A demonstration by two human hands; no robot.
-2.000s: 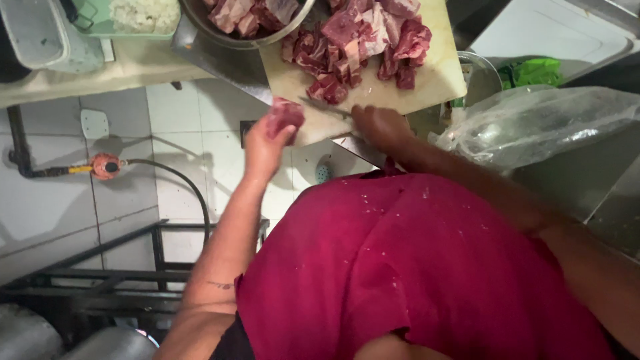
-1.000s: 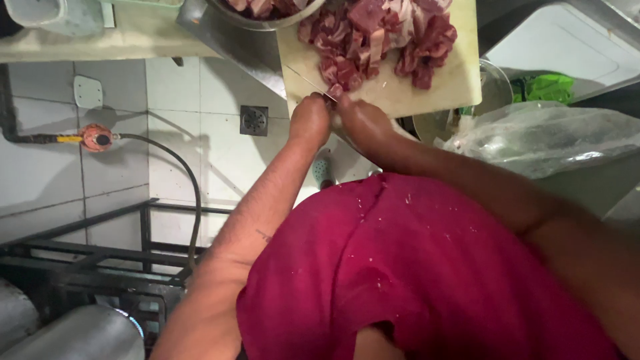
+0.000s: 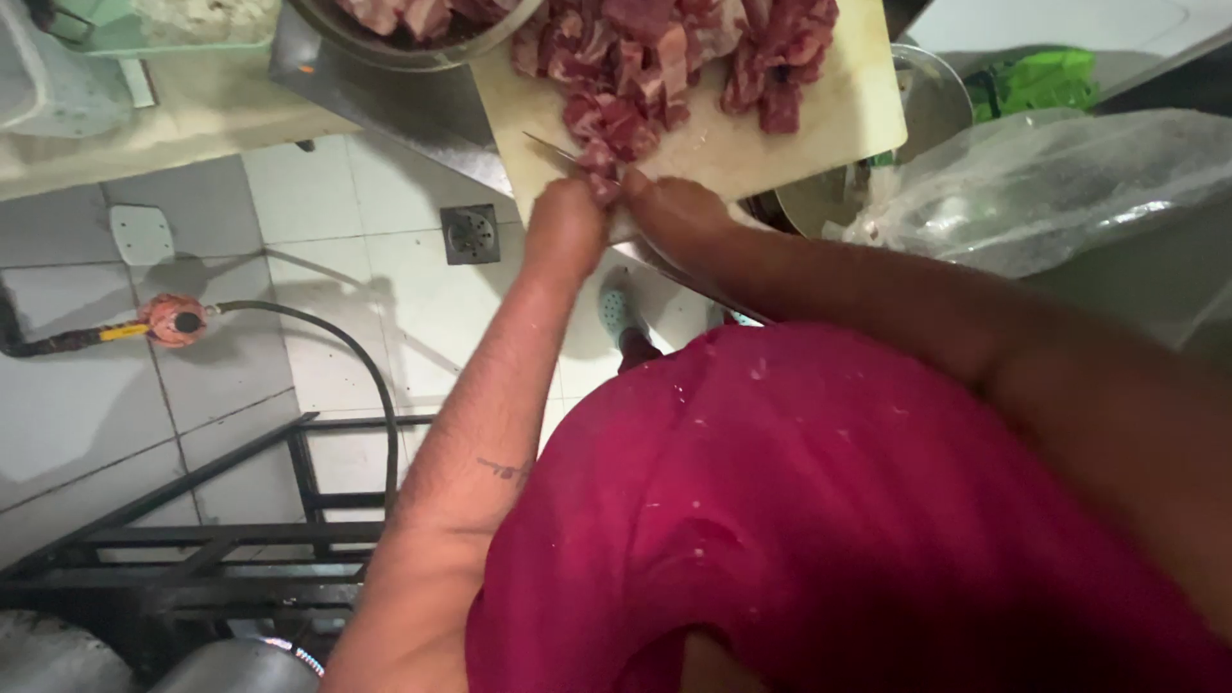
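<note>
My left hand (image 3: pixel 570 229) is closed on a small piece of raw meat (image 3: pixel 599 162) at the near left edge of a pale cutting board (image 3: pixel 741 159). Close beside it, my right hand (image 3: pixel 677 214) grips a knife; its thin blade (image 3: pixel 549 146) points up and left past the meat, and the handle is hidden in my fingers. Piles of cut raw meat (image 3: pixel 664 67) lie on the board just beyond both hands. A metal bowl (image 3: pixel 423 60) with more meat pieces stands left of the board.
A clear plastic bag (image 3: pixel 1049 192) and a round pan (image 3: pixel 818 207) lie right of the board, near a green bag (image 3: pixel 1044 82). Plastic containers (image 3: pixel 72 87) stand at the upper left. Below are a black metal frame (image 3: pixel 221 539), a hose (image 3: pixel 371 351) and a floor drain (image 3: pixel 471 234).
My left hand, apart from the knife hand two seconds ago with a meat piece raised, has come in beside my right hand at the board's edge.
</note>
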